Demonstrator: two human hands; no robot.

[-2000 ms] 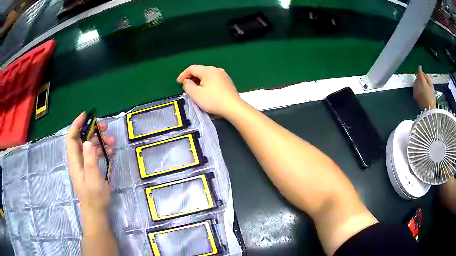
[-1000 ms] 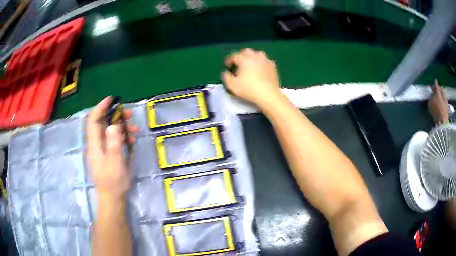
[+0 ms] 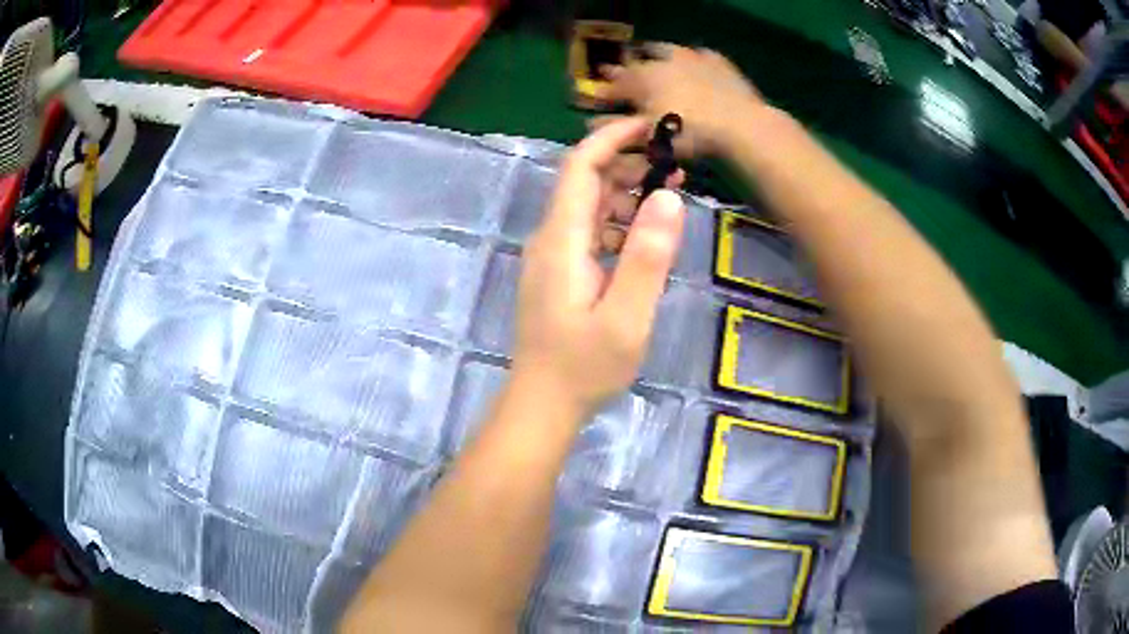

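My left hand [image 3: 594, 266] is over the middle of the blister tray [image 3: 359, 279]. It holds a dark front frame [image 3: 661, 159], seen nearly edge-on and partly hidden by the fingers. My right hand [image 3: 700, 93] is blurred, over the green belt just past my left fingertips. Its fingers overlap the lower edge of a yellow-edged unit [image 3: 598, 60] on the belt; whether they grip it cannot be told. Several yellow-and-black front frames [image 3: 785, 359] lie in a column in the tray's right pockets, the top one partly behind my right forearm.
A red tray [image 3: 316, 43] lies on the green conveyor belt [image 3: 885, 149] at the back. A white fan [image 3: 93, 124] and a yellow strip [image 3: 87, 204] are at the left. Part of another fan [image 3: 1102, 576] shows at lower right. A person is partly visible at upper right.
The view has swung left, so the tray and red tray appear further right. My right hand has moved left along the belt to the yellow-edged unit. My left hand still holds the dark piece.
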